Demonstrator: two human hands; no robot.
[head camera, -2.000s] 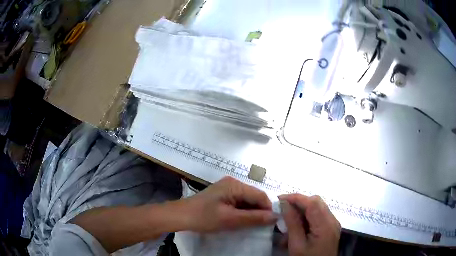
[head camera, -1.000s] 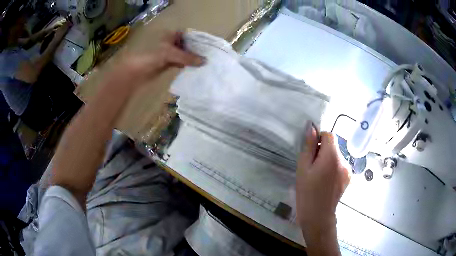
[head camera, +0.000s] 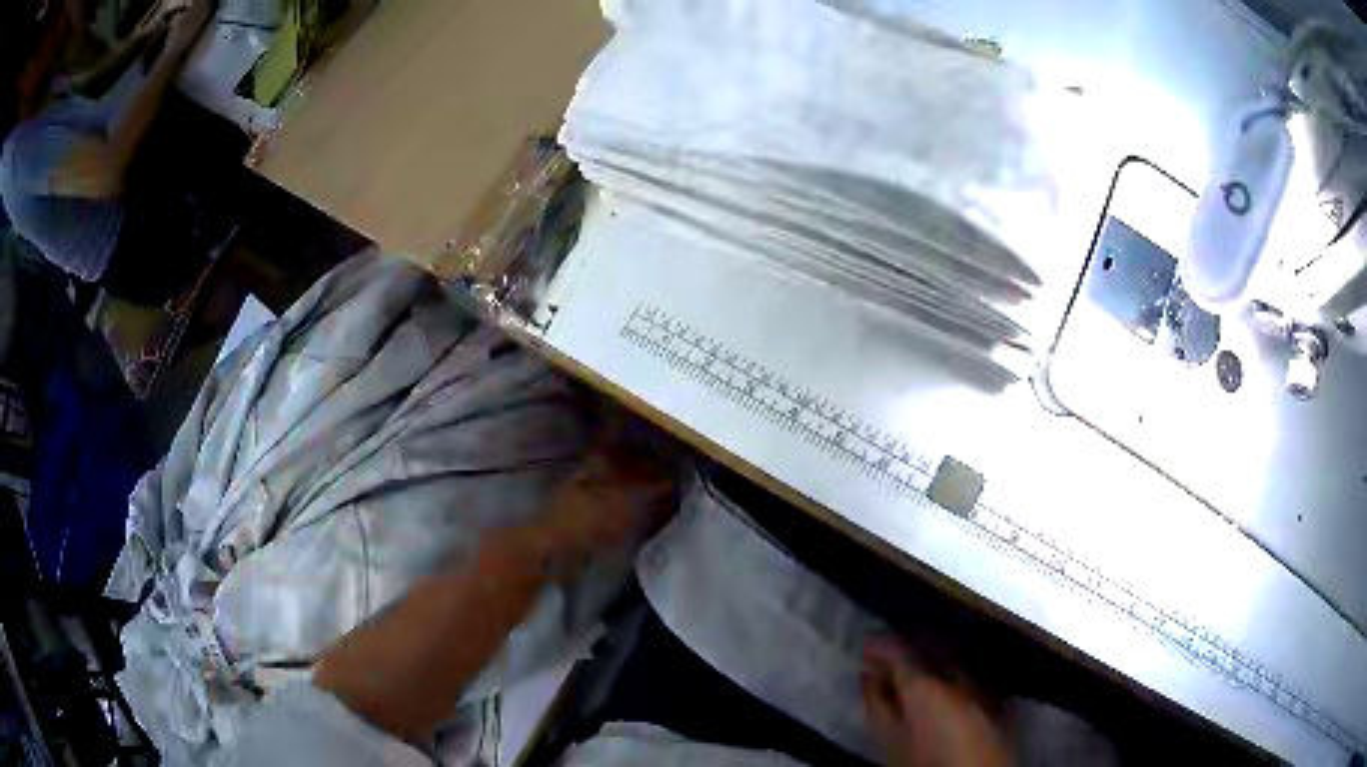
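Observation:
A stack of off-white cloth pieces (head camera: 810, 150) lies on the white table, left of the machine, its layered edges towards me. A light cloth piece (head camera: 765, 607) hangs or lies below the table's front edge. My right hand (head camera: 937, 719) is blurred at the bottom, against this cloth; its grip is unclear. My left hand (head camera: 622, 472) is dark and blurred over the large crumpled grey-white garment heap (head camera: 315, 495), near the table edge. Its fingers cannot be made out.
The sewing machine (head camera: 1334, 225) with its white lamp (head camera: 1241, 202) stands at right. A numbered scale (head camera: 780, 405) with a tan tab (head camera: 955, 486) runs along the front edge. A brown cardboard sheet (head camera: 435, 120) lies left. Another person's sleeve (head camera: 68, 188) shows at upper left.
Both hands first worked at a small white piece by the front edge, then held the stack's top layer. Now they are off the stack, lower, over the heap and lap cloth. The view has shifted.

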